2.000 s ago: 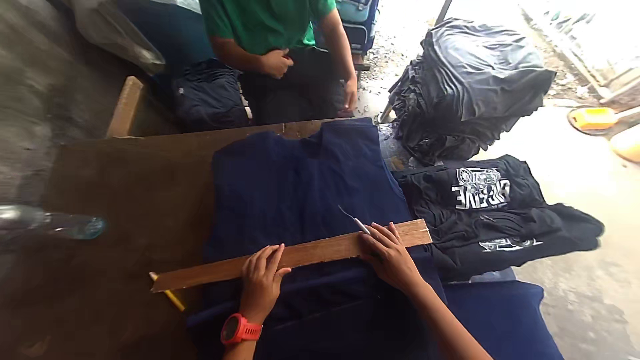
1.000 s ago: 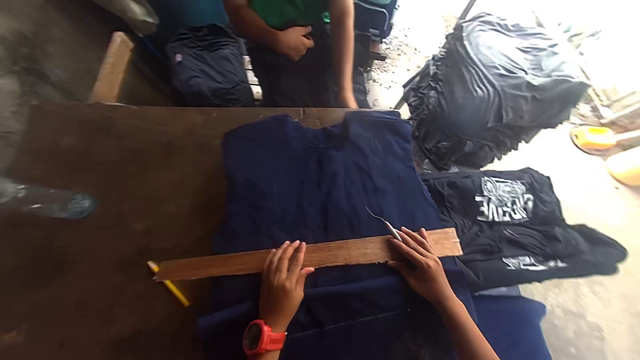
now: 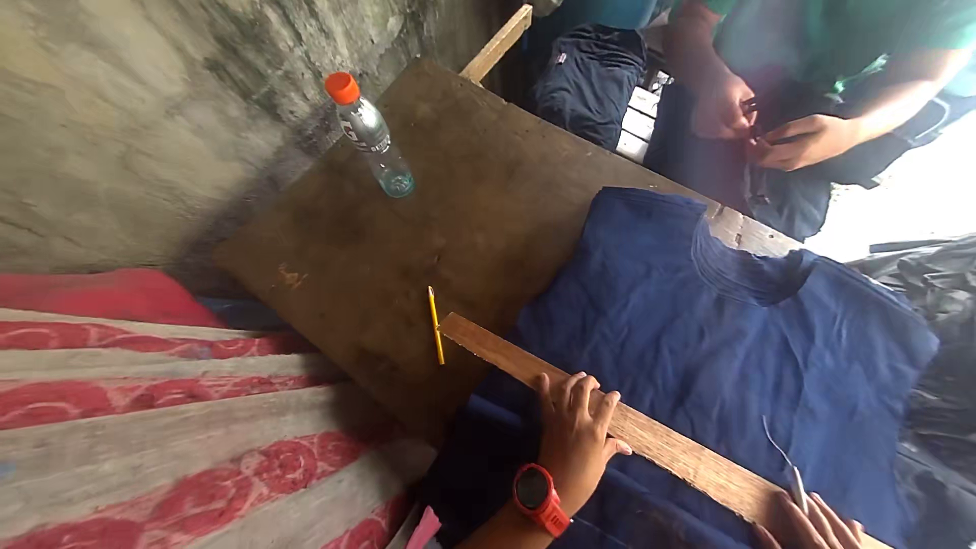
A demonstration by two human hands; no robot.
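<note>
A wooden strip [image 3: 671, 450] lies slantwise across a stack of navy blue fabric shirt pieces [image 3: 648, 305] with a cut neckline. My left hand [image 3: 579, 427], a red watch on its wrist, rests on the strip with its fingers spread over the edge. At the lower right, my right hand [image 3: 816, 522] presses on the strip's other end and holds a slim pale tool [image 3: 797, 488] with a thin curved tip; part of this hand is cut off by the frame. Beside the strip's left end, a yellow pencil [image 3: 435, 324] lies on the brown table.
A plastic bottle [image 3: 374, 137] with an orange cap is on the table [image 3: 343, 244] near the stained wall. Red and beige patterned cloth [image 3: 191, 442] spreads at the lower left. Across the table sits a person in green, hands [image 3: 762, 130] together, beside a dark folded fabric bundle [image 3: 587, 80].
The view has swung left. The other person's hands, apart before, have come together. Both my hands remain on the wooden strip.
</note>
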